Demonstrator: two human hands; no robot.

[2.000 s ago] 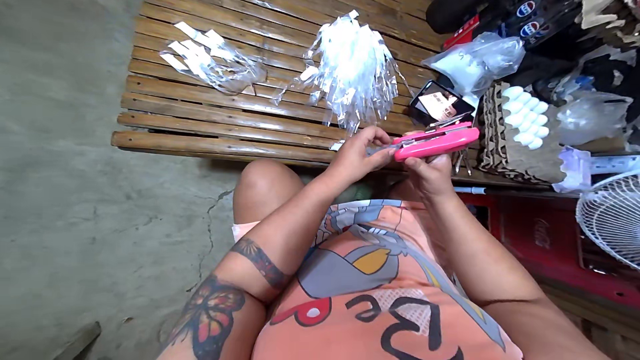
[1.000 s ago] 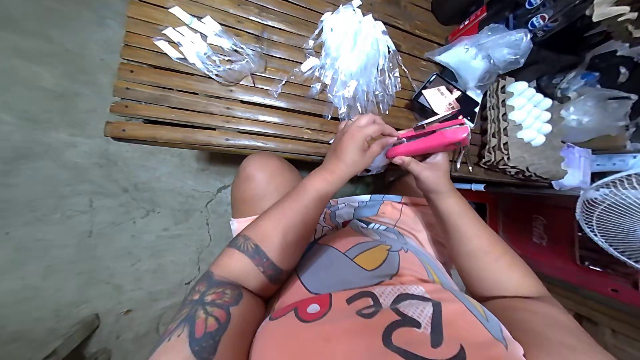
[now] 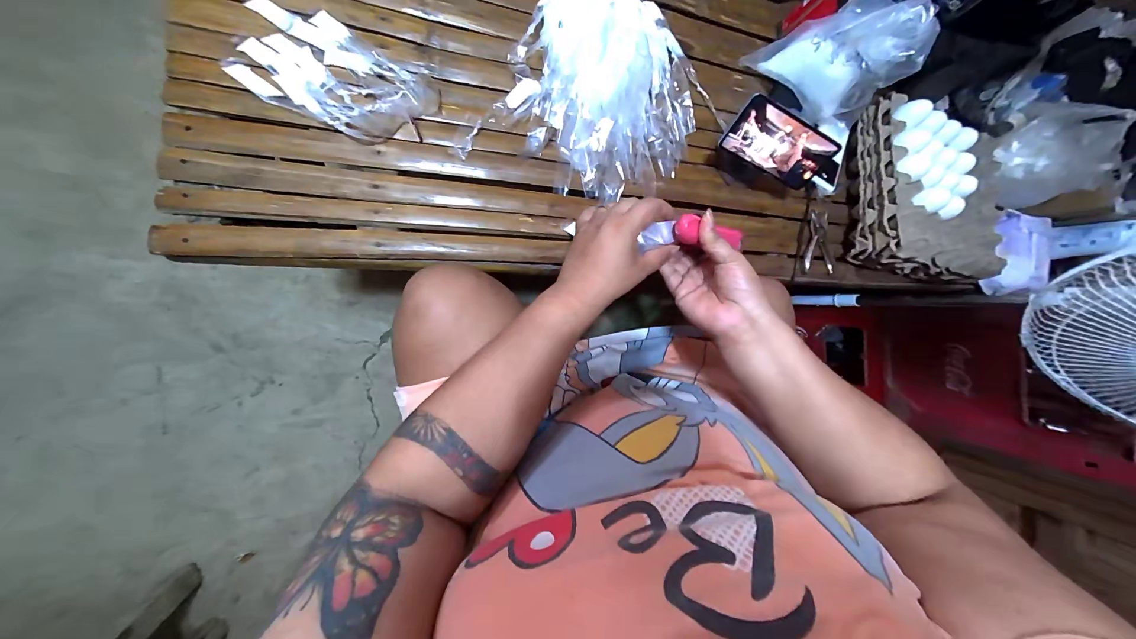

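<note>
My right hand (image 3: 723, 288) holds a pink stapler (image 3: 708, 232), seen nearly end-on, with the thumb over it. Close against its left end, my left hand (image 3: 617, 238) pinches a piece of clear plastic with a whitish part (image 3: 657, 235). Both hands are over the front edge of the slatted bamboo table (image 3: 373, 240). Beyond them lies a large heap of clear plastic strips with white ends (image 3: 612, 89). A smaller bunch of similar strips (image 3: 306, 67) is spread at the back left. The fingers partly hide the plastic and the stapler.
A phone (image 3: 781, 145) with a lit screen leans right of the heap. Near it are pliers (image 3: 816, 241), stacked egg trays (image 3: 887, 222) with white eggs (image 3: 936, 160), and a filled plastic bag (image 3: 843, 58). A white fan (image 3: 1087, 333) stands at the far right, by a red crate (image 3: 950, 364).
The stapler was held lengthwise, pointing right; now it is turned and mostly hidden by my right hand. My left hand stays close to it, with the whitish plastic now showing between the hands.
</note>
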